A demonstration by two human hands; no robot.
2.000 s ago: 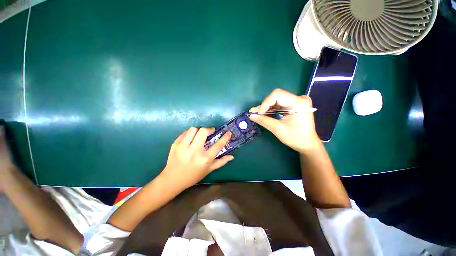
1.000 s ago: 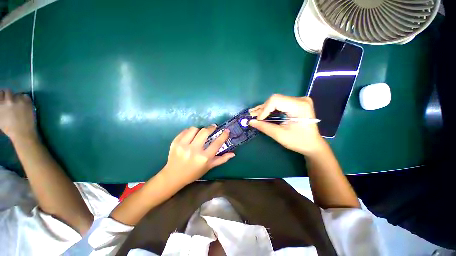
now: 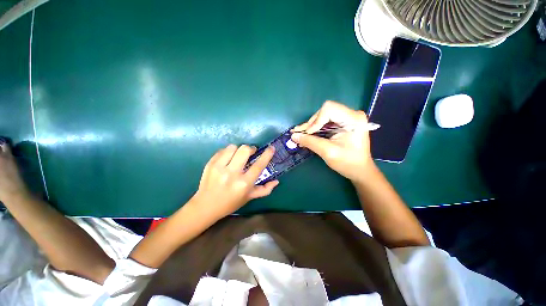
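The phone unit, a small dark bar, lies tilted on the green tabletop, its right end higher in view. A round white disc shows near its right end and a white label near its left end. My left hand holds the unit's left end, fingers on top and thumb along the near edge. My right hand grips thin tweezers over the right end, with fingertips beside the disc. The tweezers' pale rear end points right; their tips are hidden by my fingers.
A black smartphone lies right of my right hand, with a small white rounded case beside it. A cream desk fan stands at the upper right. Another person's forearm is at the left edge. A white line crosses the table there.
My right hand and the tweezers have shifted slightly over the disc end. My left hand stays on the unit. The neighbour's hand came onto the table at left, then moved back toward the edge.
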